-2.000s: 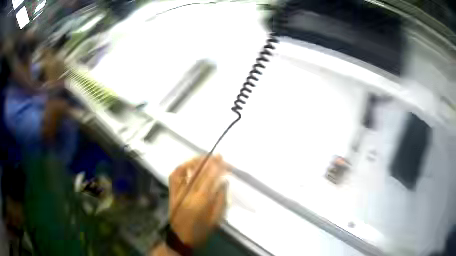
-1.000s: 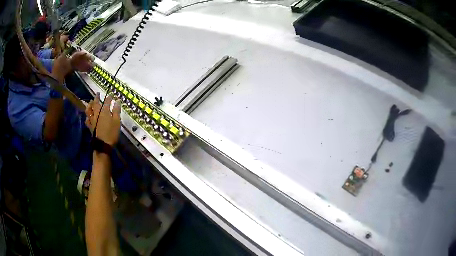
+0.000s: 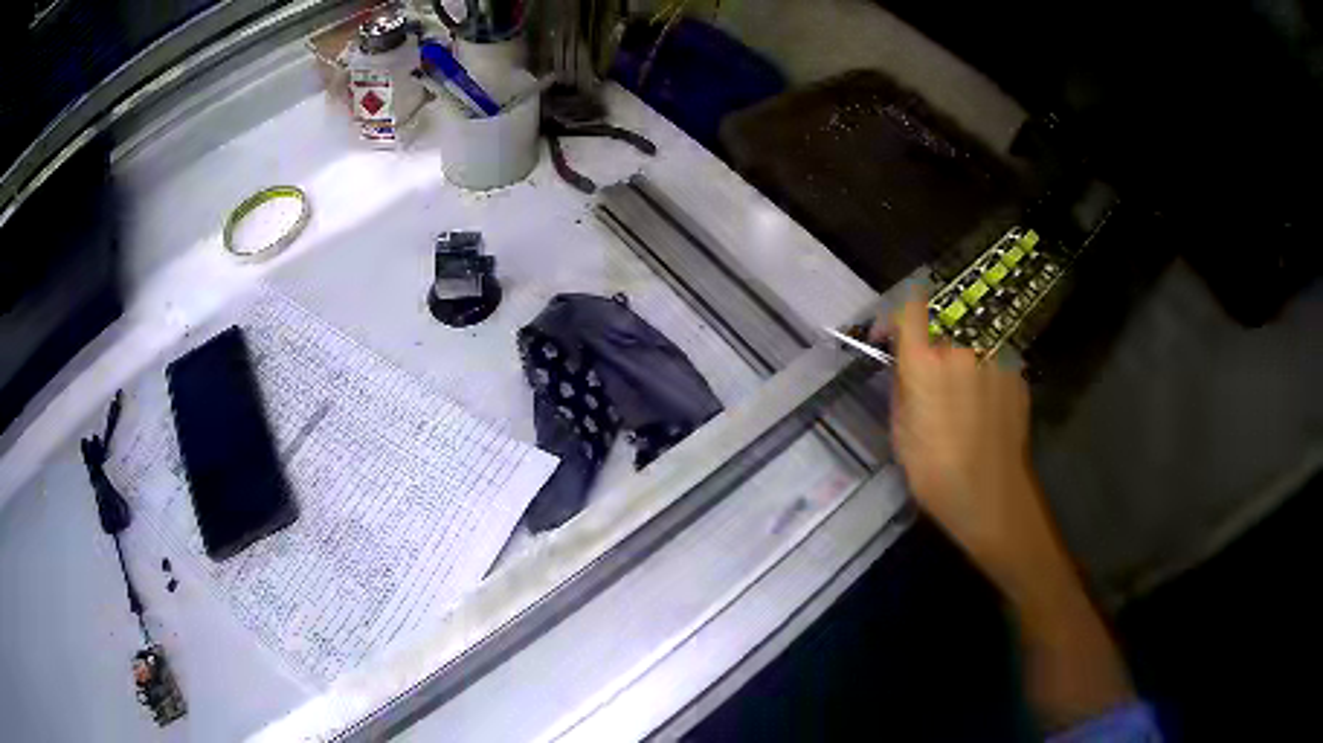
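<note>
A PCB panel with yellow transformers and small pale-topped cans lies at the right, past the end of the bench, over a dark area. My right hand is at the panel's near left end; its fingertips overlap the panel's edge, and I cannot tell if they grip it. Thin silver tweezers stick out to the left from under my right hand. My left hand is not in view.
Metal conveyor rails run from bottom left towards my right hand. On the bench lie a grey cloth, a printed paper sheet, a black phone, a sample board, pliers, a white cup and loose metal bars.
The view has swung right, from the far-left panels and another worker to the bench's right end. My left hand and the coiled cord have left view; my right hand has come in.
</note>
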